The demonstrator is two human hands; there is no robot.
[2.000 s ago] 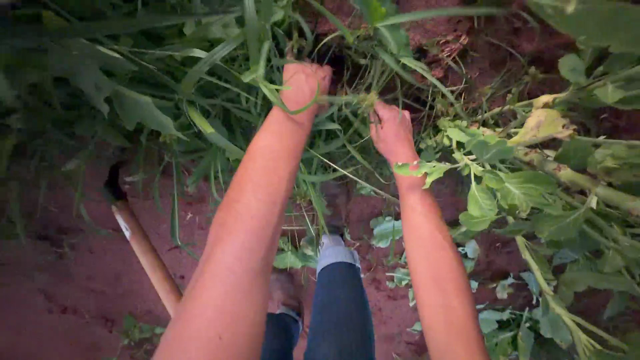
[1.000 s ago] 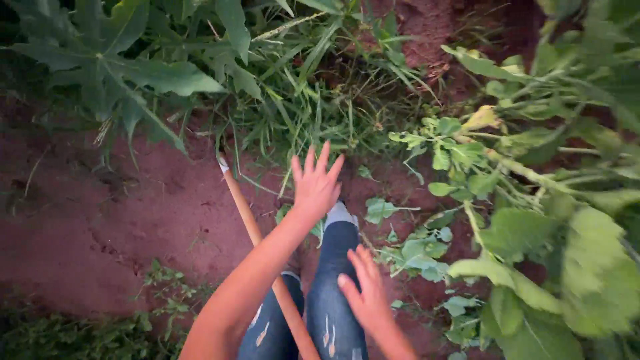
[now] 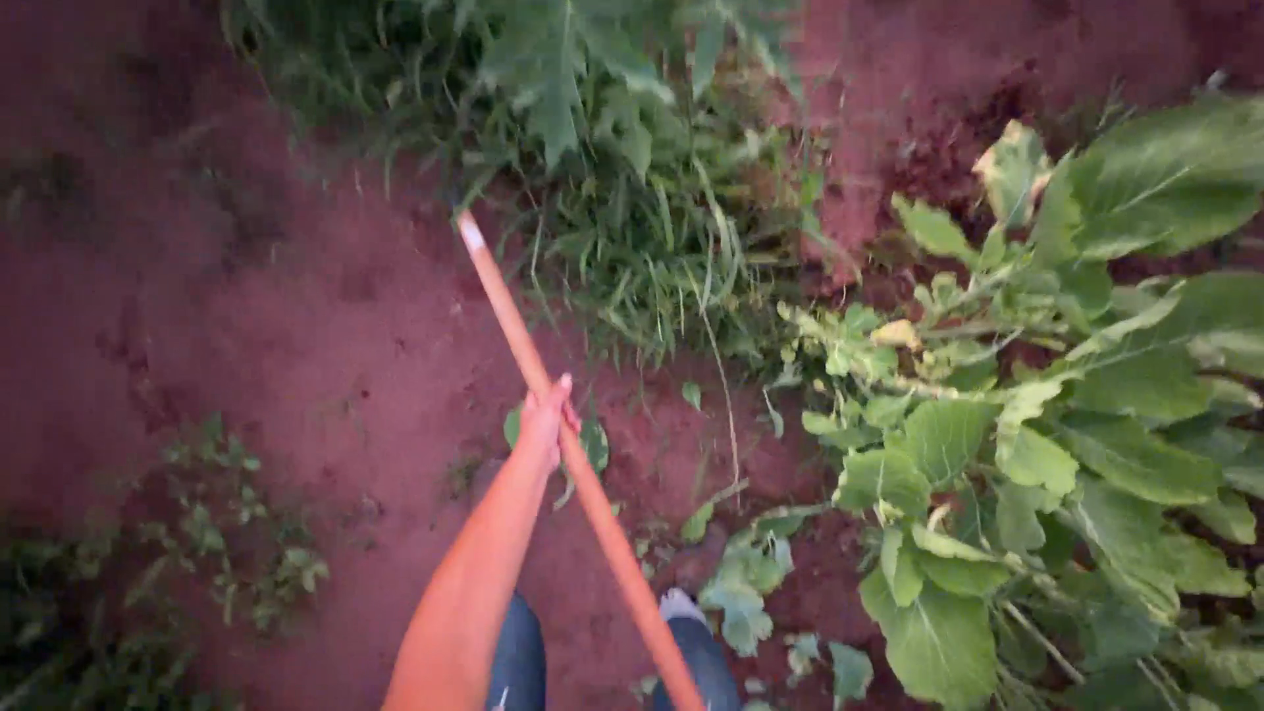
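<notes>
My left hand [image 3: 549,420] is closed around a long wooden tool handle [image 3: 617,553], near its middle. The handle slants from the bottom centre up to the left, with a pale band close to its far end. That end meets the edge of a patch of tall green grass [image 3: 652,257], where the tool's head is hidden or too dark to make out. My right hand is out of the picture.
Broad-leaved plants [image 3: 1116,425] fill the right side. Cut leaves [image 3: 741,583] lie by my shoe [image 3: 681,604]. Low weeds [image 3: 222,523] grow at the lower left on reddish soil [image 3: 326,326]. Large lobed leaves [image 3: 563,79] overhang the grass.
Both hands were in the grass, then drew back from it with fingers spread. My left hand has since taken hold of the handle, and my right hand has left the view. The view has shifted left.
</notes>
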